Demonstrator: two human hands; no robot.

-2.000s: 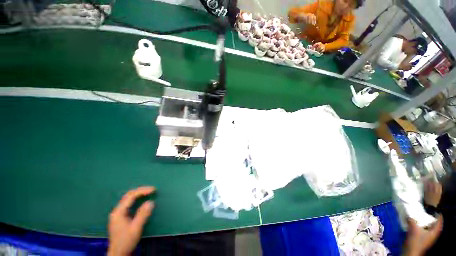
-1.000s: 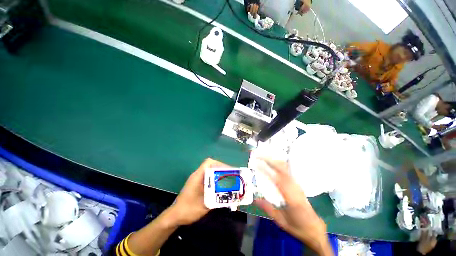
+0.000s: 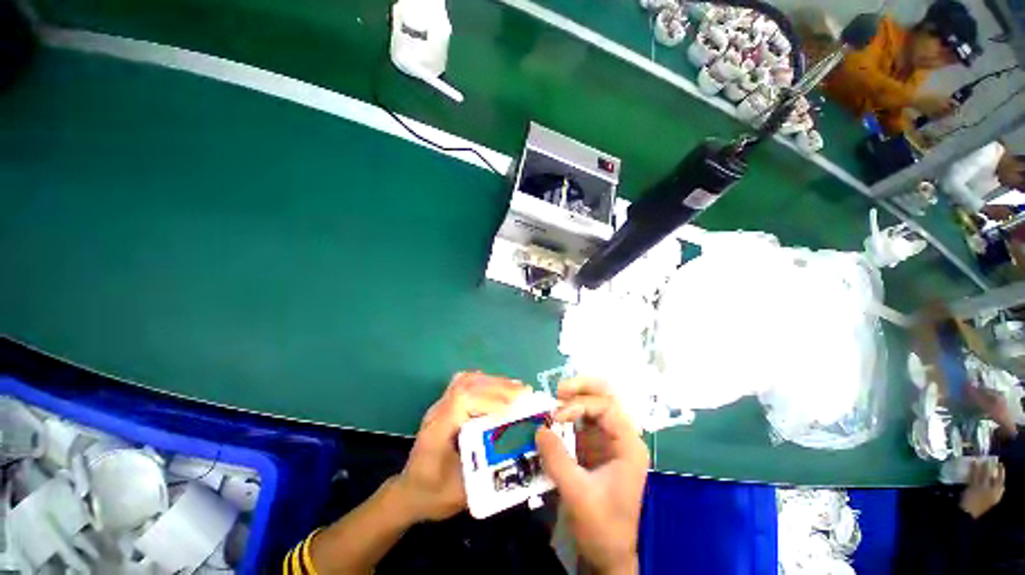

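Note:
A white square device housing (image 3: 481,494) is held face up above the bench's near edge, tilted a little. A blue rectangular board or module (image 3: 502,450) and short wires show in its opening. My left hand (image 3: 433,455) grips the housing from its left side. My right hand (image 3: 604,472) is at its right side, with thumb and fingers on the right part of the opening. Whether my right hand also holds a small part cannot be seen.
The screw feeder (image 3: 559,213) stands ahead, with the black electric screwdriver (image 3: 665,213) hanging tilted beside it. A clear plastic bag (image 3: 826,348) and translucent frames (image 3: 553,375) lie right of it. Blue crates (image 3: 261,494) sit below the near edge. Another person's hand (image 3: 985,486) is far right.
Two seconds ago my hands were apart; now both are at the housing. Since one second ago my right hand has come onto its opening, and the housing has tilted.

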